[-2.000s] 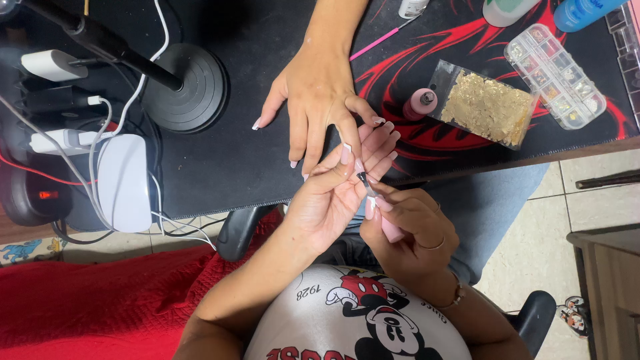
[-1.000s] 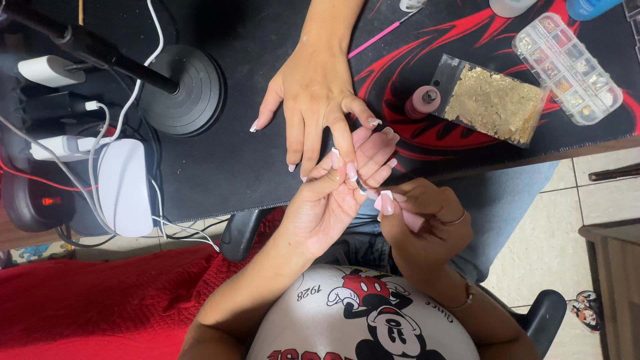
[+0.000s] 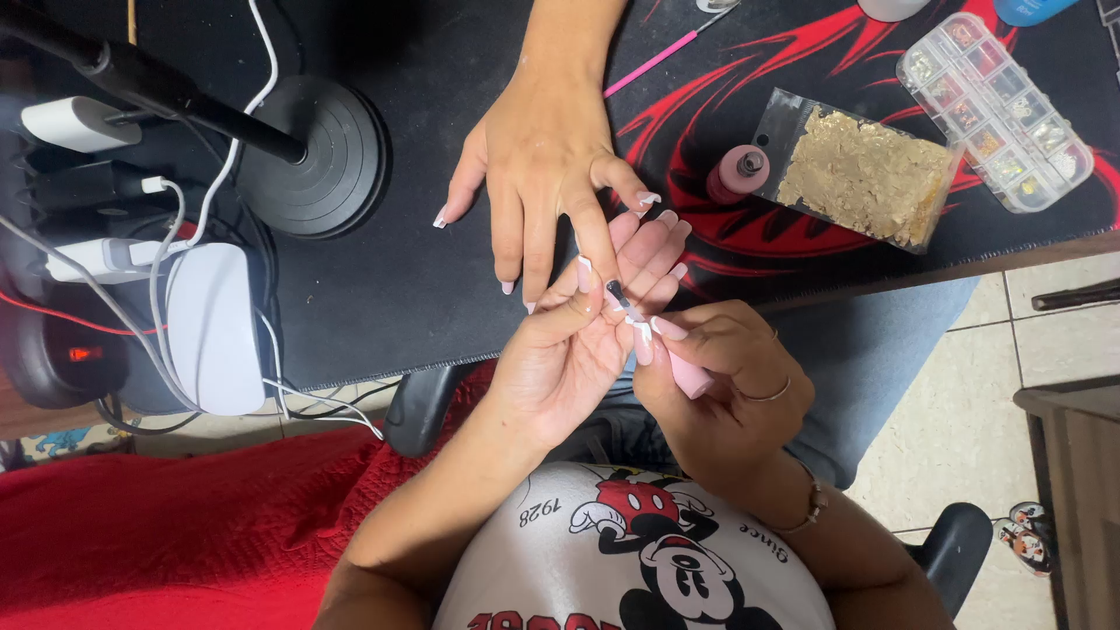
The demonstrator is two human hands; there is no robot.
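Note:
Another person's hand (image 3: 547, 166) lies palm down over the desk mat, its nails pale with white tips. With palm up, my left hand (image 3: 577, 350) holds one finger of that hand between thumb and fingers. My right hand (image 3: 735, 376) pinches the pink cap of a nail polish brush (image 3: 689, 374), whose tip is at the nail of the held finger. An uncapped pink polish bottle (image 3: 738, 173) stands on the mat beside a clear bag of gold foil flakes (image 3: 866, 179). A pink-handled tool (image 3: 652, 63) lies behind it.
A round black lamp or stand base (image 3: 315, 166) stands at the left, near white chargers, cables and a white rounded device (image 3: 215, 328). At the right is a clear compartment box of nail decorations (image 3: 997, 114). The desk edge (image 3: 875, 278) runs in front, with chair armrests below.
Since the earlier frames, my right hand has shifted a little with the brush, whose tip stays around the held finger's nail. My left hand keeps its hold on the finger.

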